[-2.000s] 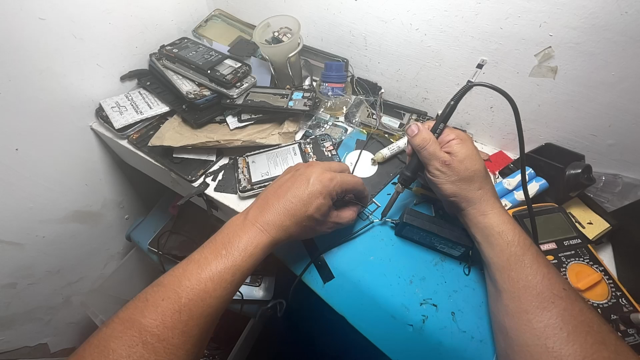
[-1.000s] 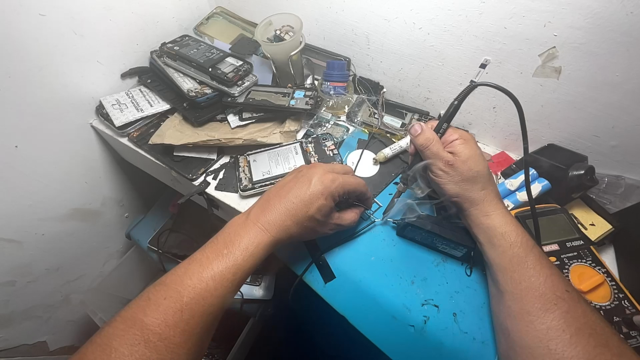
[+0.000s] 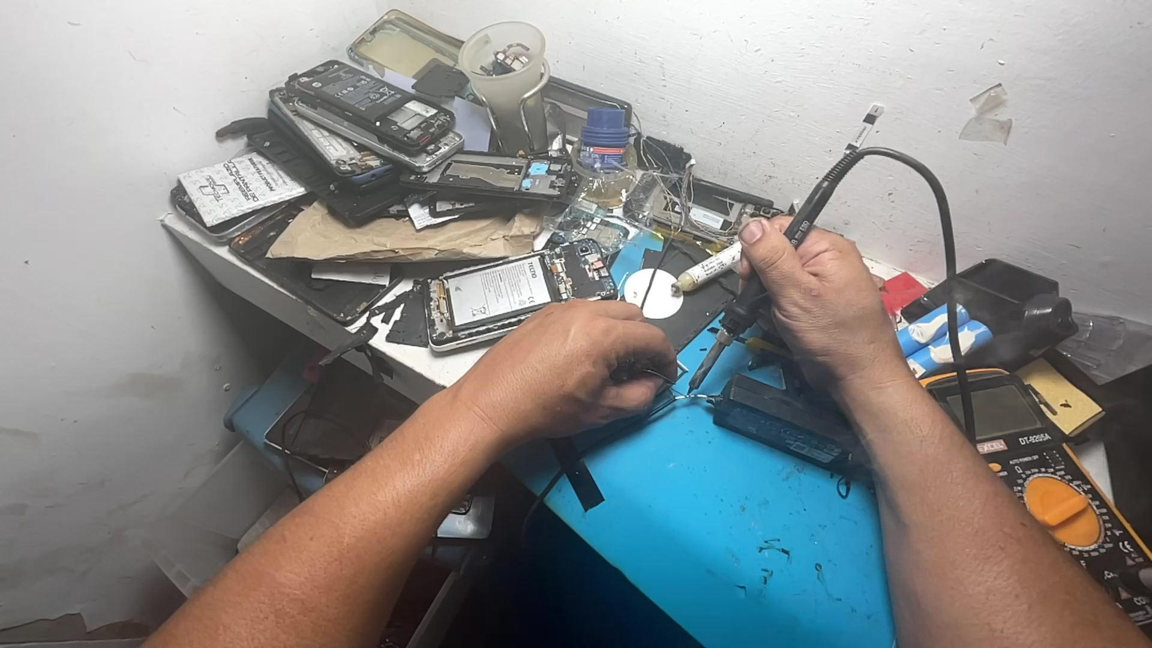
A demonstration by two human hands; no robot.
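Observation:
My right hand [image 3: 814,292] grips a black soldering iron [image 3: 742,310], its tip pointing down at bare wire ends [image 3: 691,396] beside a black power adapter [image 3: 783,425]. The adapter lies on a blue work mat [image 3: 720,531]. My left hand [image 3: 594,360] is closed on a thin dark cable [image 3: 660,373] just left of the wires; its fingertips are partly hidden. A whitish tube [image 3: 709,267] lies behind the iron, its end over a white round disc [image 3: 654,293].
An opened phone [image 3: 504,292] lies behind my left hand. Stacked phone parts [image 3: 369,103], brown paper [image 3: 396,236], a plastic cup [image 3: 504,85] and a blue-capped bottle [image 3: 605,153] stand farther back. A multimeter [image 3: 1035,468] and blue battery cells [image 3: 945,340] lie at the right.
Smoke that rose around the iron tip a second ago has mostly thinned. The iron's tip has shifted slightly at the wires; my left hand has barely moved.

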